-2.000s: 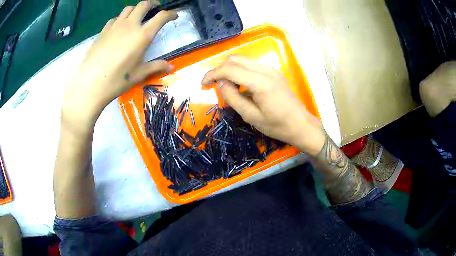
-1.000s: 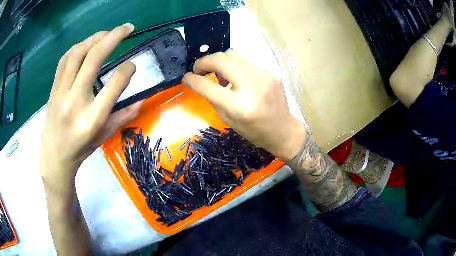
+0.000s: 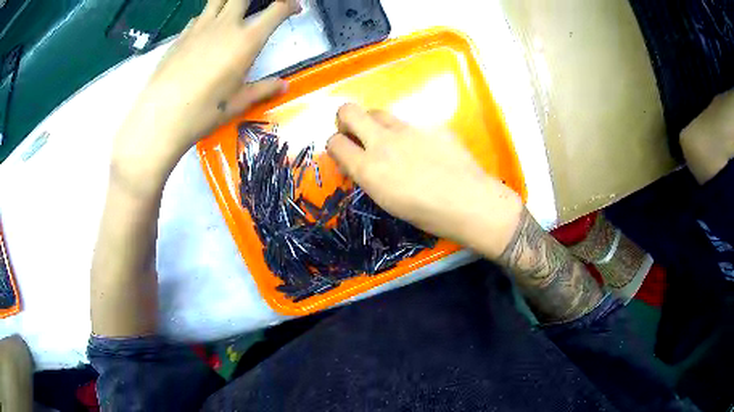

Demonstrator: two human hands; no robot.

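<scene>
The orange parts tray (image 3: 501, 133) holds a heap of loose black strips (image 3: 302, 241), some glinting silver, along its near and left side. My left hand (image 3: 189, 100) spans the black phone middle frame (image 3: 352, 22) beyond the tray, thumb at its near edge and fingers at the far side; fingertips are partly cut off by the top edge. My right hand (image 3: 410, 173) is over the tray's middle, above the strips, fingertips bent together. Whether a strip is between them cannot be seen.
A tan cardboard sheet (image 3: 599, 105) lies at right, with a dark ribbed mass (image 3: 692, 56) beyond. Another person's arm (image 3: 712, 141) is at far right. The green conveyor belt (image 3: 60, 68) carries thin black frames. Part of another orange tray (image 3: 6, 278) shows at far left.
One second ago my right hand was at the frame's near edge; now it is back over the tray. The view has shifted, so the frame sits higher and is cut by the top edge.
</scene>
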